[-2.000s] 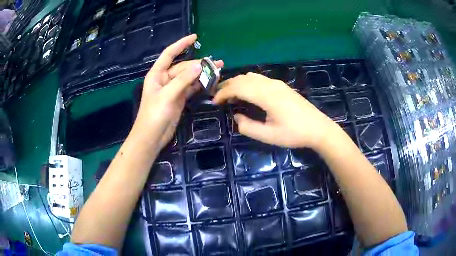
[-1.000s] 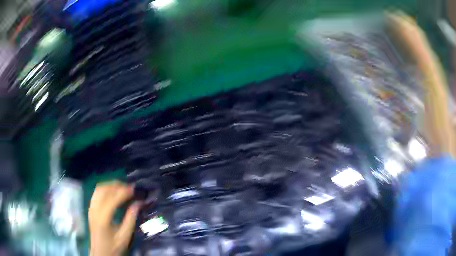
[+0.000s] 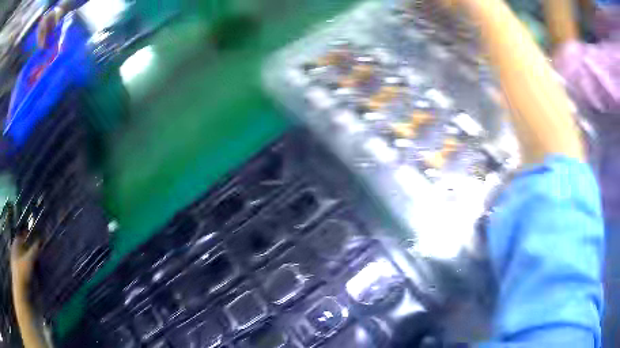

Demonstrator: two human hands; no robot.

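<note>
The near black tray (image 3: 248, 309) lies tilted across the lower middle, with dark outlines in its square pockets. The stack of clear trays (image 3: 381, 146) stands beyond it to the right, with blurred orange-gold parts inside. My right forearm in a blue sleeve reaches up over the right side of this stack; my right hand is cut off by the top edge. My left hand (image 3: 26, 251) is small and blurred at the far left edge, in front of the left black trays (image 3: 58, 197). Its fingers and anything in them cannot be made out.
Green bench mat (image 3: 183, 115) shows behind the near tray. A blue object (image 3: 47, 75) with a hand near it is at upper left. Another person's pink sleeve (image 3: 595, 71) and an arm show at upper right.
The view has swung right, so the trays have shifted left and tilted. My hands have parted from the small case between them. My right arm has moved out over the clear trays.
</note>
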